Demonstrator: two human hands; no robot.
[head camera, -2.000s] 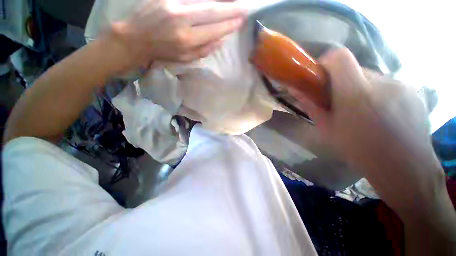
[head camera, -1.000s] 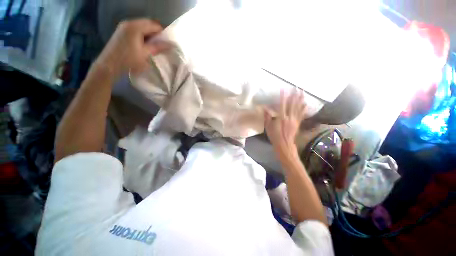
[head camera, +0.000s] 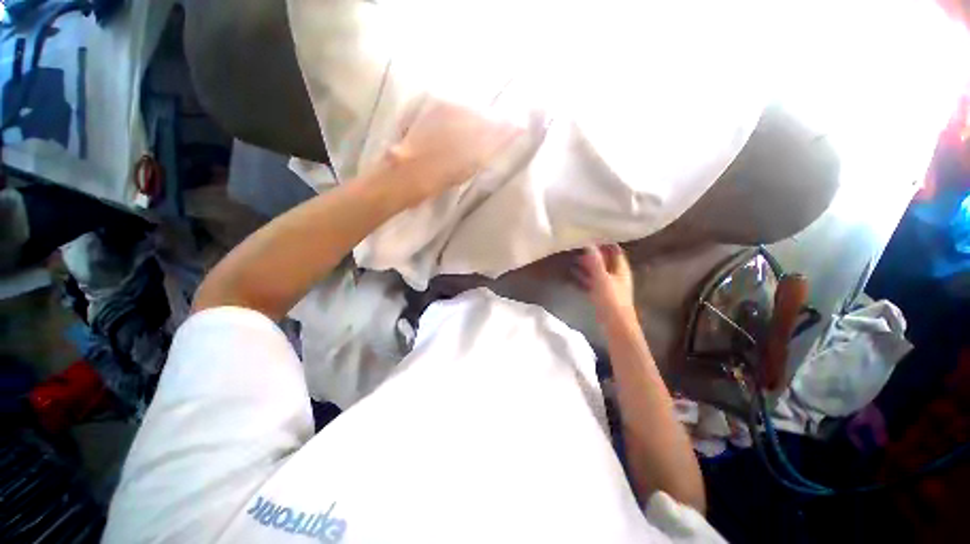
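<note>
The white to cream garment (head camera: 596, 170) lies spread over the grey-brown pressing board (head camera: 782, 181), glaring at the top and folded near me. My left hand (head camera: 452, 149) lies on the cloth; its fingers are blurred by glare, so I cannot tell whether they grip it. My right hand (head camera: 604, 271) is at the garment's near edge, its fingertips by the cloth; whether it holds the edge is unclear. The steam iron (head camera: 734, 308) sits at the right, away from both hands, with its orange-brown handle (head camera: 785, 324) to the right.
The blue hose (head camera: 782, 468) runs from the iron to the right. Crumpled pale cloth (head camera: 851, 361) lies beside the iron. Dark clothes (head camera: 128, 319) are heaped at lower left. A pale table (head camera: 74, 117) stands at upper left. Red and blue items are at the right edge.
The iron, earlier in my right hand, now sits at the right. Since the last frame my left hand has moved right onto the cloth, my right hand has drawn back, and the garment lies flatter.
</note>
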